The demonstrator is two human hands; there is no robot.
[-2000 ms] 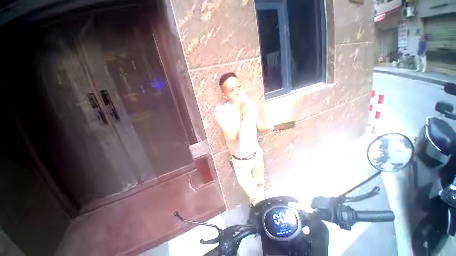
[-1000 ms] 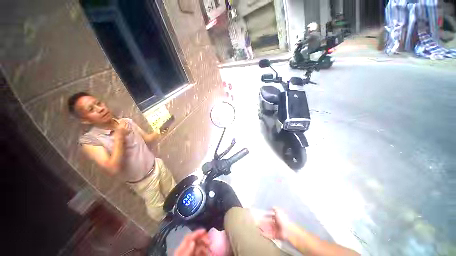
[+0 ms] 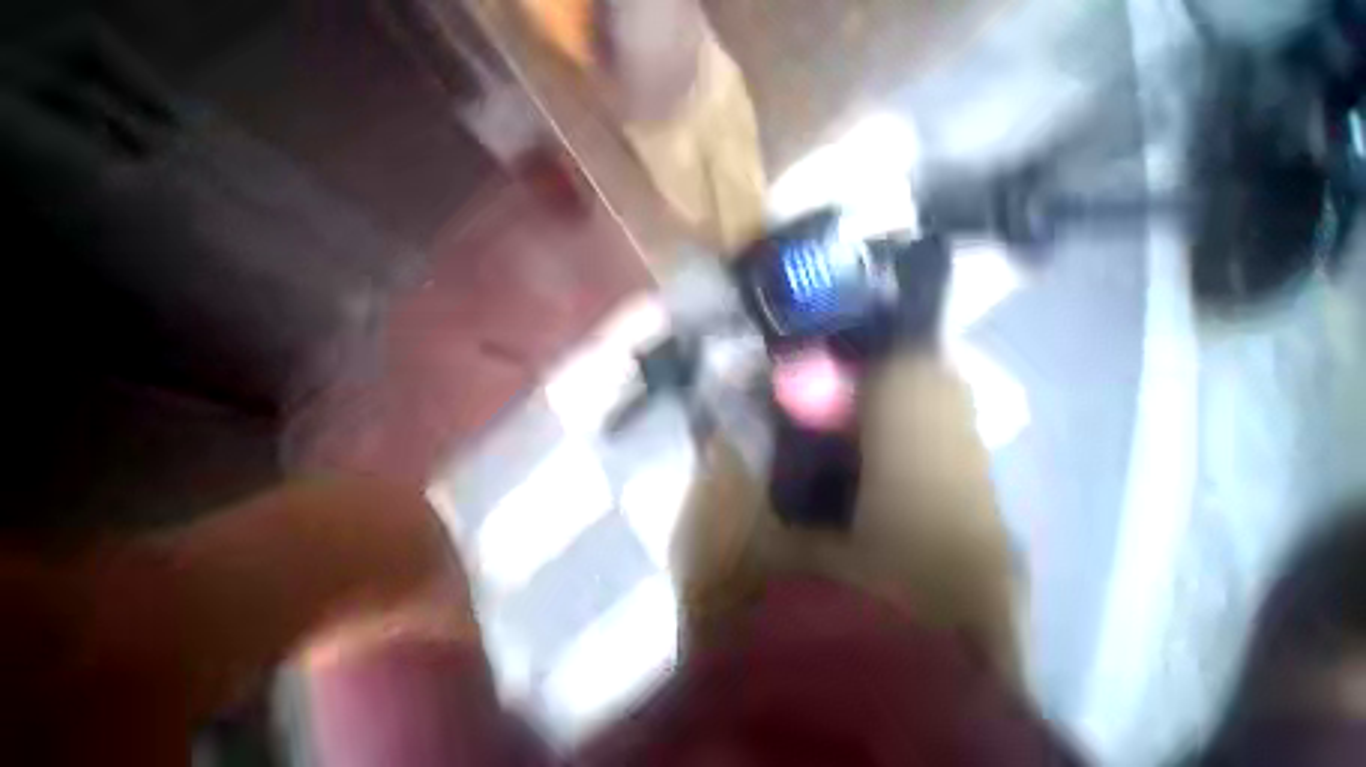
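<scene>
The scooter's round dial (image 3: 812,282) glows blue at upper centre, its digits smeared by blur. The pink piece (image 3: 814,388) lies behind it, at the front of the black seat (image 3: 815,477), between my tan-trousered thighs. The right handlebar grip (image 3: 1116,210) is a dark streak with no hand on it. The left handlebar (image 3: 647,382) is a dark blur, also with no hand visible on it. My left arm (image 3: 322,547) is bent and blurred at the lower left; its hand cannot be made out. My right hand is not visible.
A standing person's trousers (image 3: 712,158) show beyond the dial. Checkered paving (image 3: 577,555) and a red step (image 3: 480,300) lie left, dark doors further left. A dark vehicle shape (image 3: 1273,195) is upper right; an unclear dark shape is lower right.
The view has swung back left and tilted down, and is heavily blurred. Both hands were open above my lap a second ago; now only my left arm shows, raised at the left.
</scene>
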